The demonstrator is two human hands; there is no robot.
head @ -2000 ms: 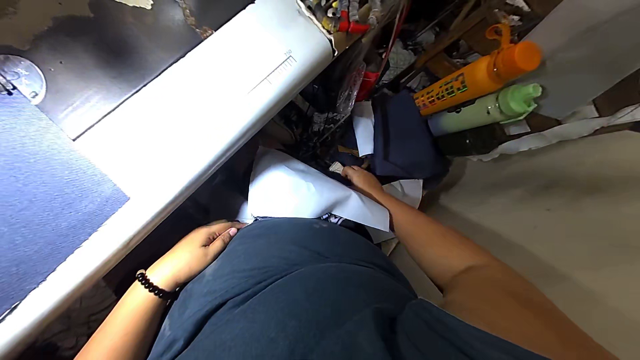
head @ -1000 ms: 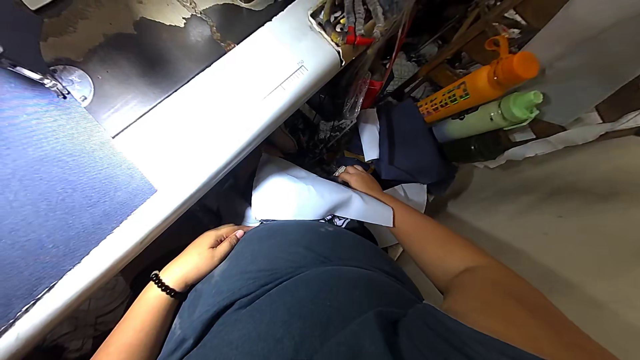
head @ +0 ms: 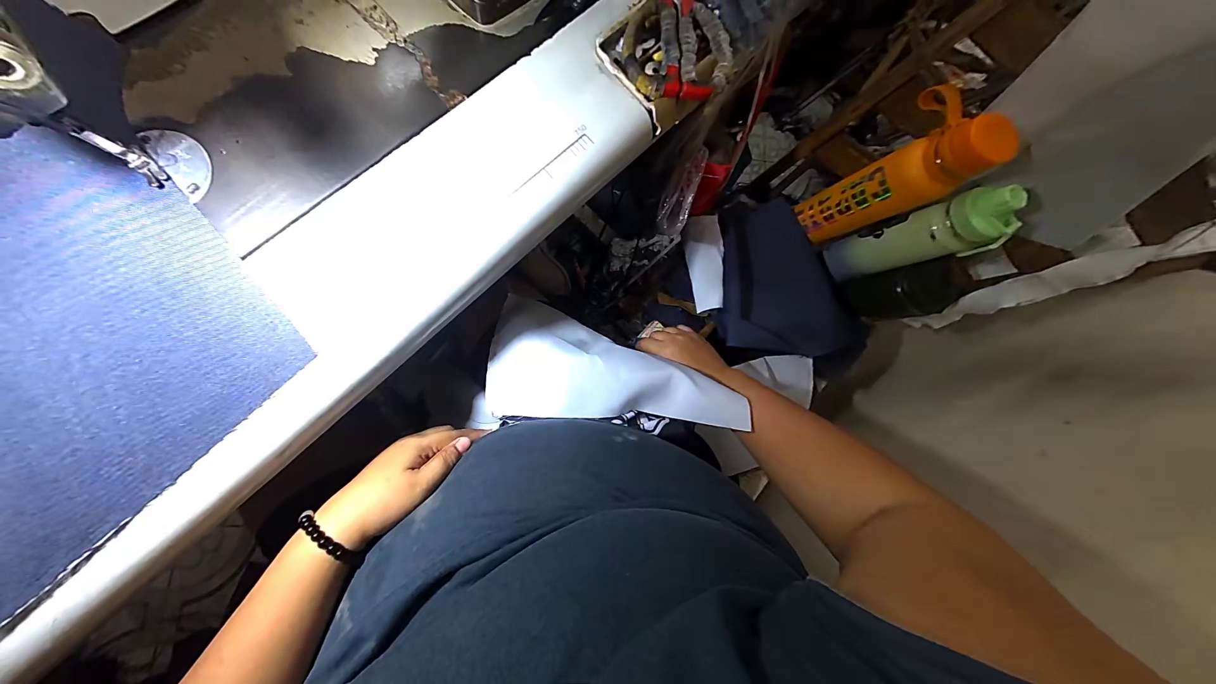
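My left hand [head: 408, 475], with a black beaded bracelet on its wrist, rests at the side of my belly; its fingertips reach the edge of a white fabric piece [head: 570, 370] on my lap. My right hand [head: 682, 350] reaches past that fabric, down among dark things beside my lap; its fingers are partly hidden, and a small pale thing shows at them. Folded dark navy fabric [head: 784, 285] with a white strip lies just beyond it. On the sewing table at the left, a blue fabric panel [head: 142, 361] lies under the presser foot [head: 142, 163] of a sewing machine.
The white table edge [head: 456, 247] runs diagonally between the blue panel and my lap. A cut-out at its corner holds tools with red parts [head: 686, 87]. An orange bottle [head: 902, 176] and a light green bottle [head: 931, 233] lie at the right, near a plastic bag and wooden slats.
The blue panel and machine parts show further into the view, which has shifted slightly. Both hands stay about where they were.
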